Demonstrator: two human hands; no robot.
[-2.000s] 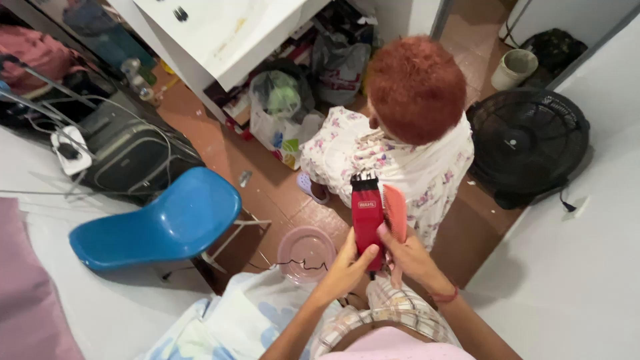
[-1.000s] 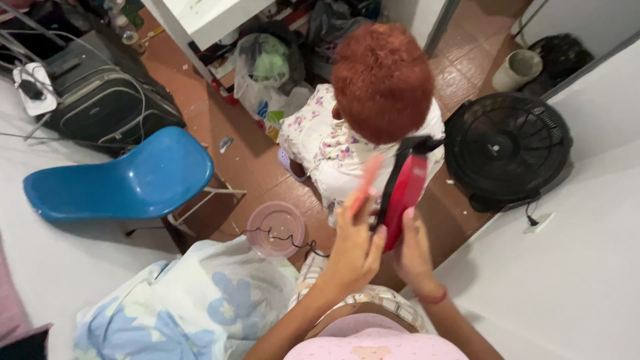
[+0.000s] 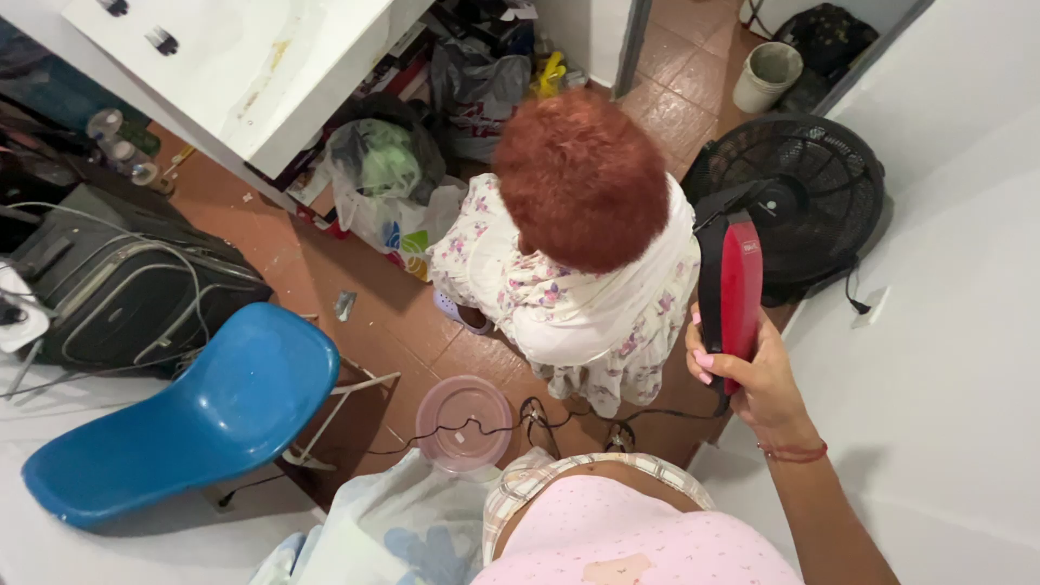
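My right hand (image 3: 756, 370) grips a red and black hair clipper (image 3: 742, 296) upright, with a comb attachment seemingly at its top. From the clipper's lower end a black cord (image 3: 666, 413) runs left across the floor and over a pink plastic basin (image 3: 465, 422). Just left of the clipper is a seated person with short reddish hair (image 3: 585, 179), back toward me, wrapped in a white floral cloth (image 3: 569, 325). The clipper does not touch the hair. My left hand is out of view.
A black fan (image 3: 792, 199) lies at the right by the wall. On the left are a blue chair (image 3: 244, 398) and a dark suitcase (image 3: 138, 284). A white table (image 3: 244, 73) holds small black comb guards (image 3: 162, 41). Plastic bags (image 3: 382, 179) lie beneath it.
My left hand, earlier beside the clipper with an orange object, has gone out of view. My right hand now holds the clipper alone, farther right of the seated person.
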